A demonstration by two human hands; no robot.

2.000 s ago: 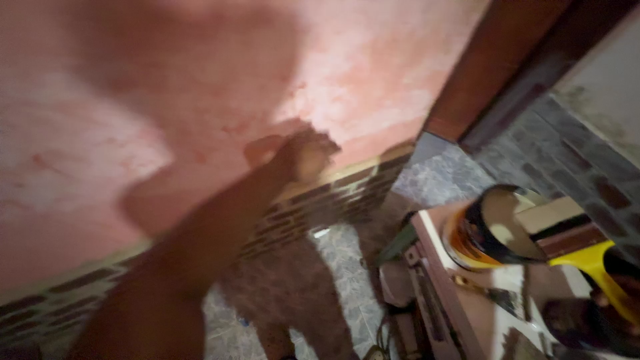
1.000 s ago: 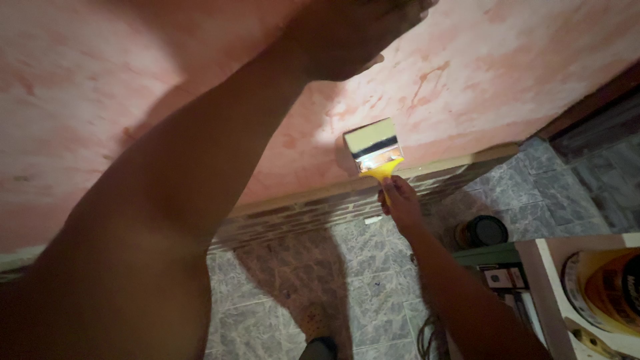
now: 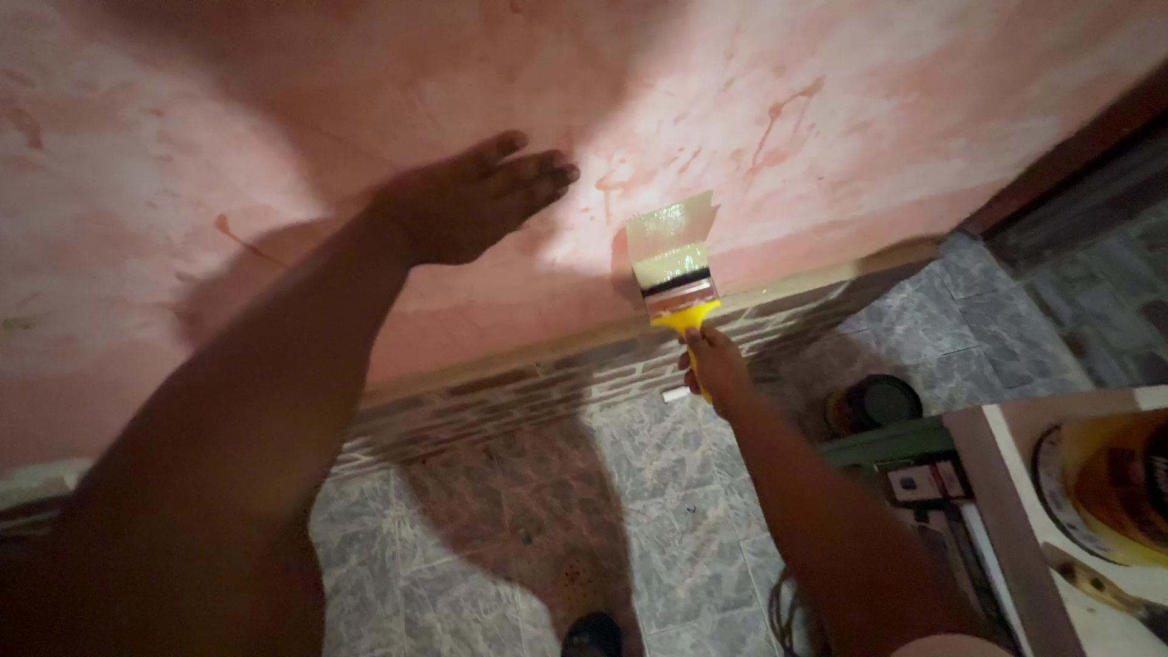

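Note:
My right hand grips the yellow handle of a wide flat paintbrush. Its bristles, loaded with pale paint, press against the pink wall low down, just above the brick-patterned lower band. A wet patch of cream paint shows on the wall directly above the bristles. My left hand is up and to the left of the brush, empty, with its fingers extended and partly spread. It is near the wall; whether it touches the surface I cannot tell.
A shelf unit at lower right bears a paint can and a smaller brush. A dark-lidded can stands on the tiled floor behind it. A small white object lies by the wall's foot. A dark door frame is at right.
Two seconds ago, the yellow-handled brush was by the can; one second ago, my right hand held it at the wall. Cream paint now shows above its bristles. My left hand appears lower than a second ago.

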